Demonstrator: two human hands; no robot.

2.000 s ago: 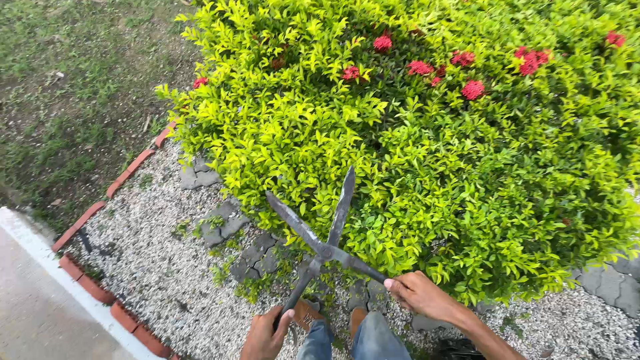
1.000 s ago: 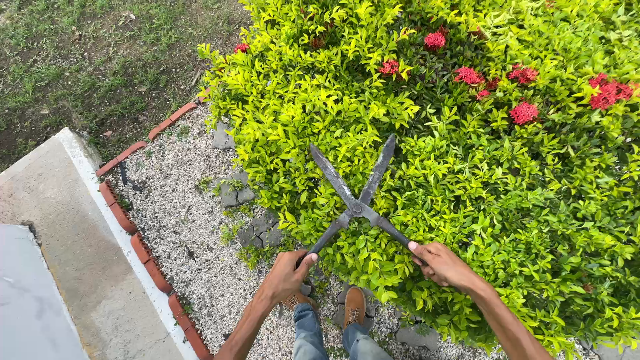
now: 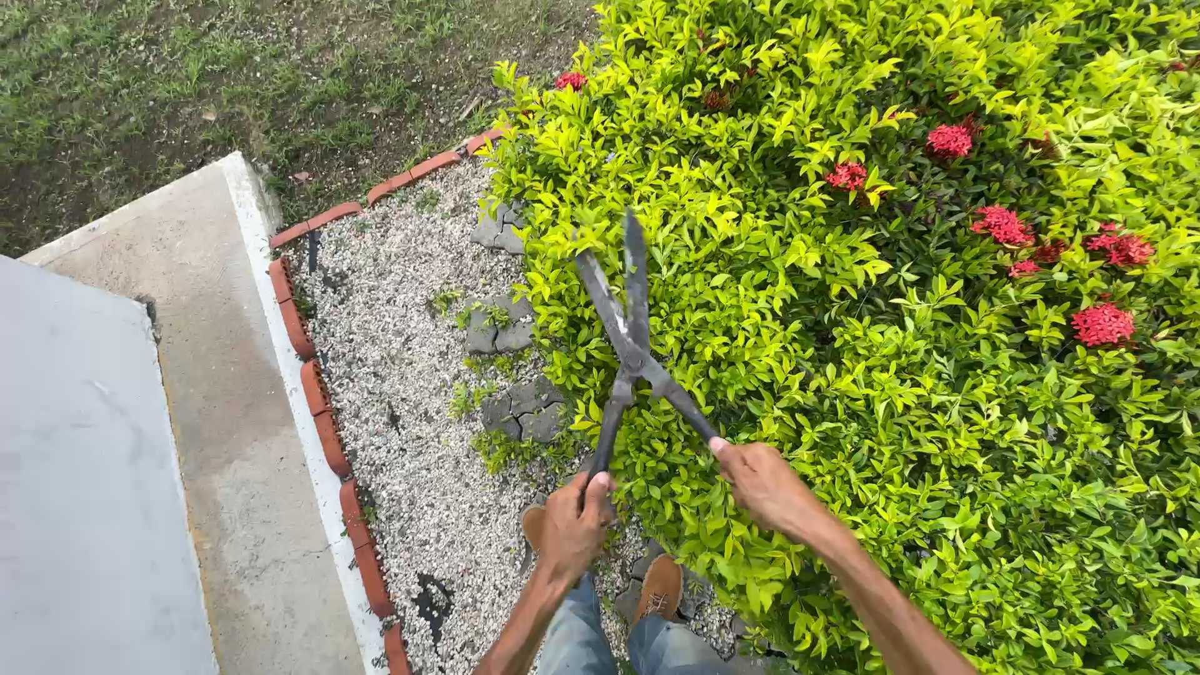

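My left hand (image 3: 577, 525) grips one dark handle of a pair of hedge shears (image 3: 633, 361), and my right hand (image 3: 764, 483) grips the other. The metal blades stand slightly apart in a narrow V, pointing away from me over the left part of a leafy green hedge (image 3: 797, 375). Leaves lie around and beneath the blades; whether any are between them at the tips I cannot tell. Red flower clusters (image 3: 1001, 226) dot the hedge on the right. My feet, in brown shoes (image 3: 661, 588), are at the hedge's near edge.
White gravel (image 3: 403, 309) with grey stone pavers (image 3: 525, 410) borders the hedge on the left. Red brick edging (image 3: 326, 441) runs beside a raised concrete ledge (image 3: 234, 412), with a pale grey surface (image 3: 75, 469) further left. Patchy grass (image 3: 281, 84) lies beyond.
The view has shifted left. The shears' blades, wide apart in both earlier frames, are now closer together, and my hands on the handles have drawn nearer each other.
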